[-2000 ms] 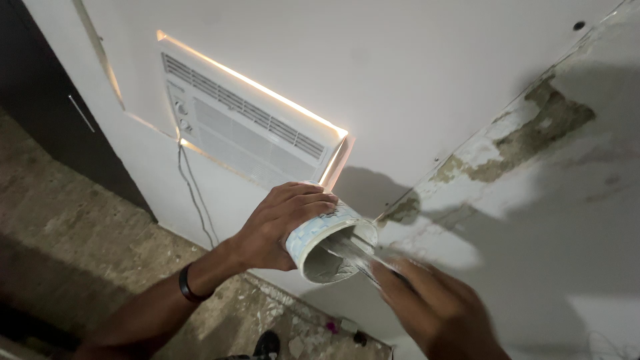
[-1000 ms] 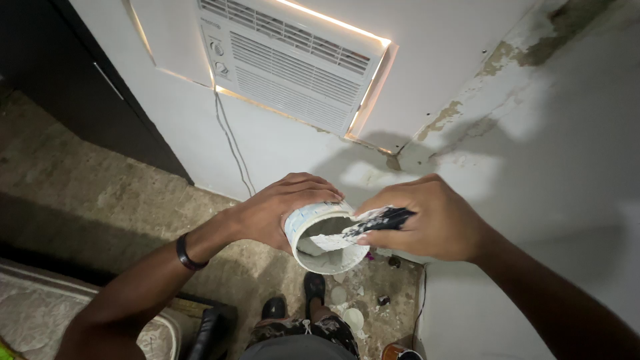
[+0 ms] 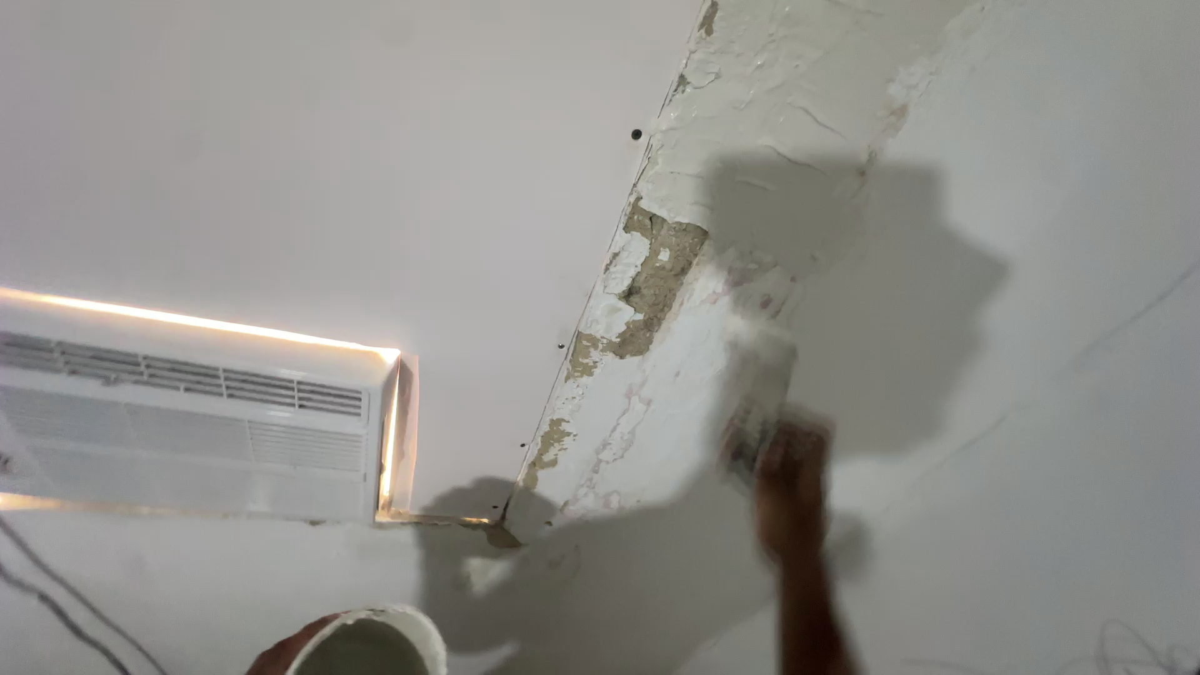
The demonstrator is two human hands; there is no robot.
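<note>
My right hand (image 3: 792, 483) is raised against the damaged wall (image 3: 675, 403), closed around a brush (image 3: 747, 436) whose outline is blurred by motion. Wet-looking white coating lies on the wall's upper part. Bare tan patches and pinkish stains show left of the hand. At the bottom edge, my left hand (image 3: 291, 649) holds a round white container (image 3: 427, 633) by its side. Only the container's coated rim and inner wall are in view; its contents are hidden.
A window air conditioner (image 3: 187, 417) sits in the adjoining wall at left, with light leaking around its edges. Grey cords (image 3: 66, 600) hang below it. A cracked corner seam runs between the two walls. Shadows of the person fall across the right wall.
My right hand has left the container and moved up to the wall with the brush. My left hand still holds the container. The view has tilted up toward the wall.
</note>
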